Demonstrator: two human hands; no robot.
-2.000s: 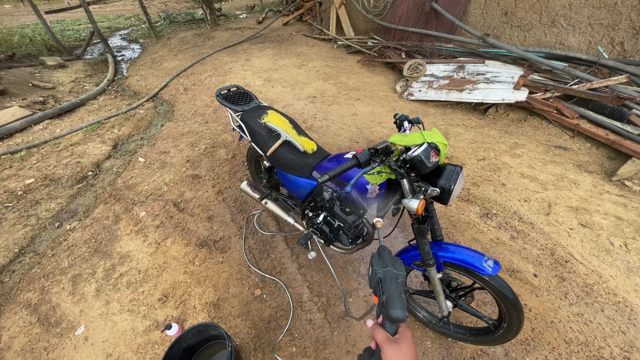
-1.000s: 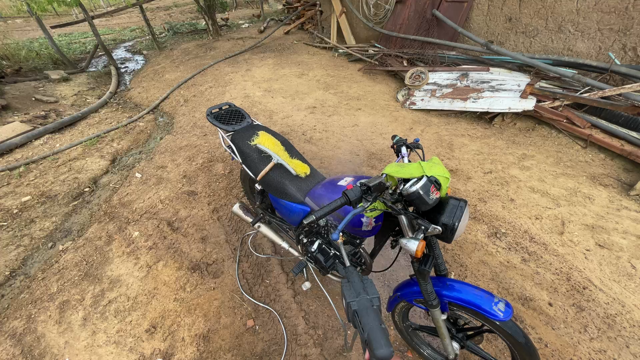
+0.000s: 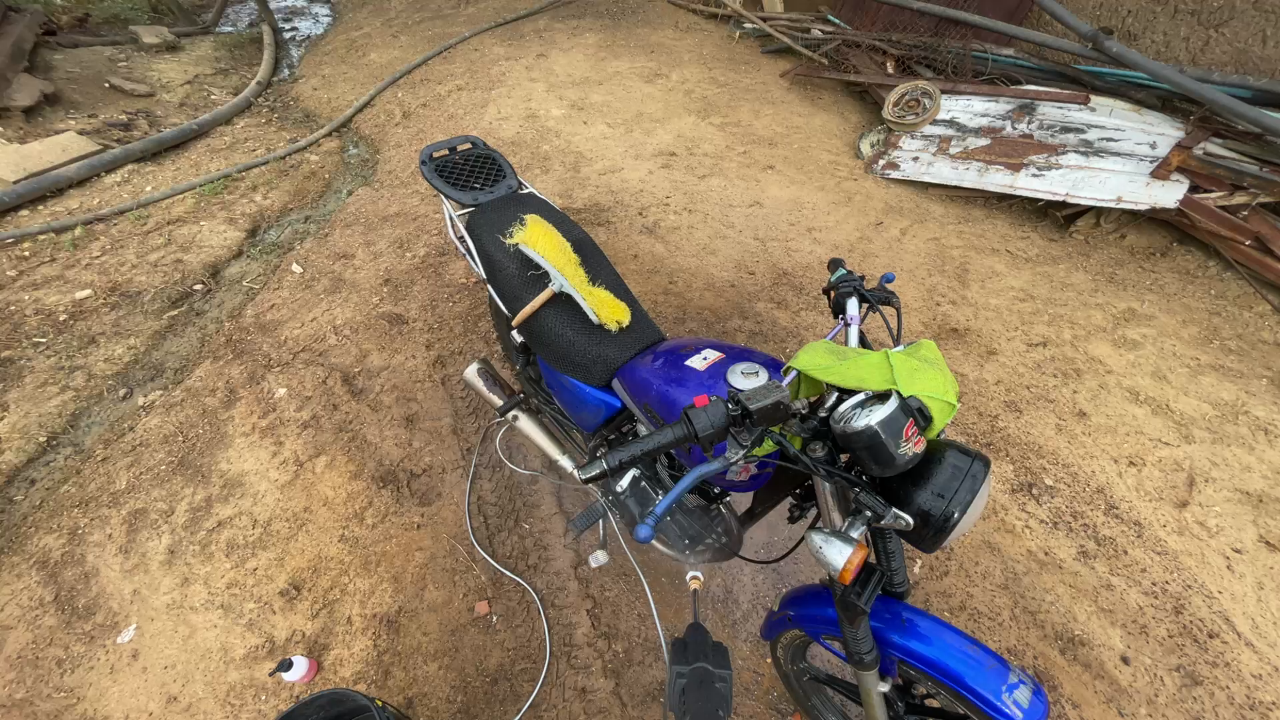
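A blue motorcycle (image 3: 690, 365) stands on wet dirt, its front wheel at the lower right. The black pressure washer gun (image 3: 699, 670) enters from the bottom edge, its brass-coloured nozzle just below the engine (image 3: 680, 510), where fine spray shows. Neither of my hands is in view; the gun's grip lies below the frame. On the black mesh seat (image 3: 490, 230) rests a yellow-bristled brush (image 3: 570, 270) with a wooden handle. A lime green cloth (image 3: 880, 370) is draped over the handlebar area behind the gauges.
A thin grey hose (image 3: 482, 540) loops beside the motorcycle. At the bottom left are a black bucket (image 3: 340, 704) and a small bottle of pink liquid (image 3: 298, 669). Thick pipes (image 3: 330, 128) cross the upper left ground. Scrap wood and a peeling white panel (image 3: 1040, 150) lie upper right.
The gun's nozzle has moved from near the front of the engine to just below it. My right hand, seen on the gun two seconds ago, has left the view. The view has shifted down.
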